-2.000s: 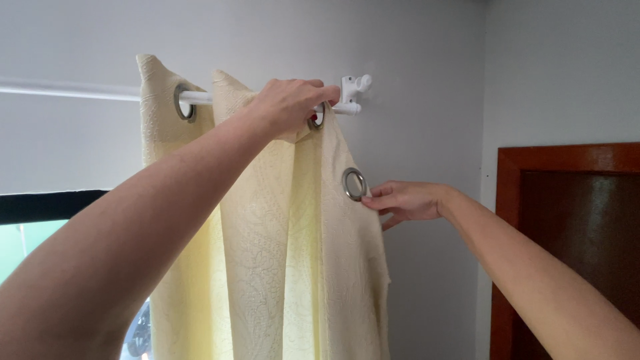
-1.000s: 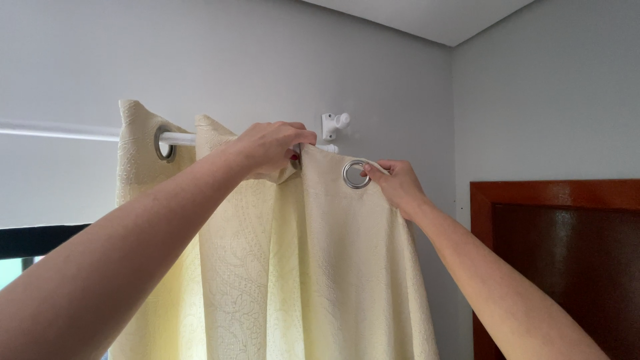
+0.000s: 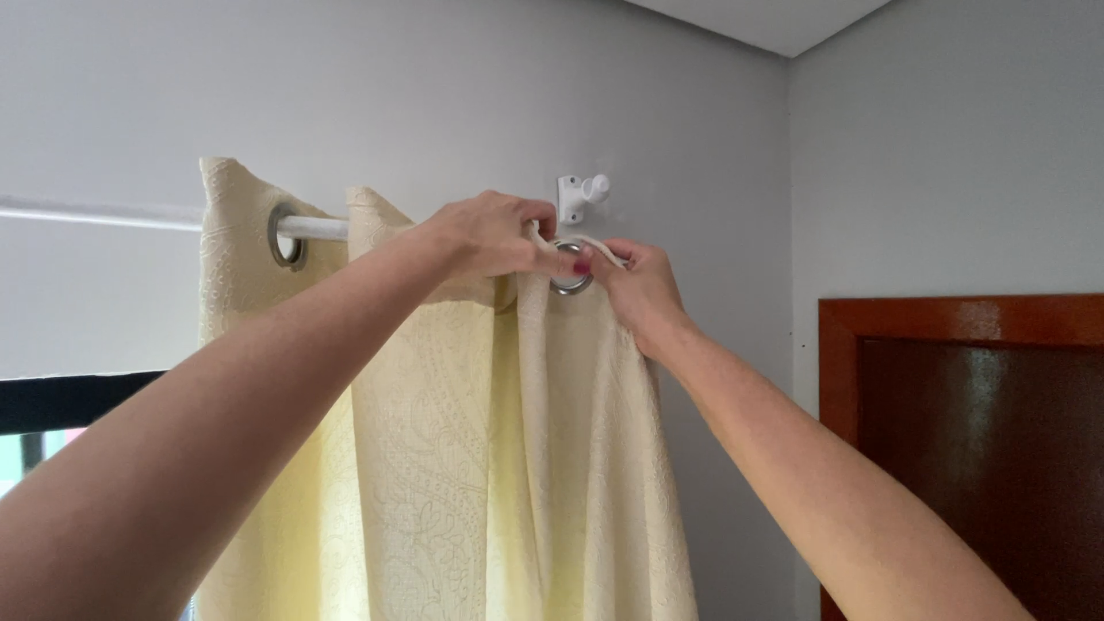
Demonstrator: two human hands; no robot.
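Observation:
A cream patterned curtain (image 3: 423, 431) with metal eyelets hangs from a white curtain rod (image 3: 315, 228). The rod passes through the left eyelet (image 3: 287, 237); farther right it is hidden behind cloth and my hand. My left hand (image 3: 496, 233) pinches the curtain's top edge, its thumb over the right eyelet (image 3: 569, 286). My right hand (image 3: 642, 289) grips the cloth just right of that same eyelet, so both hands nearly touch. Whether the rod's end is in this eyelet cannot be seen. Just above the hands is a white wall bracket (image 3: 571, 200).
A wooden door frame (image 3: 837, 371) with a dark door (image 3: 983, 466) stands at the right. At the lower left is the black top edge of a window (image 3: 78, 401). The ceiling edge (image 3: 759, 43) and wall corner lie above right.
My right hand has brought the curtain's end eyelet up and left to my left hand. Two seconds ago that eyelet hung lower, apart from the left hand. The view has shifted.

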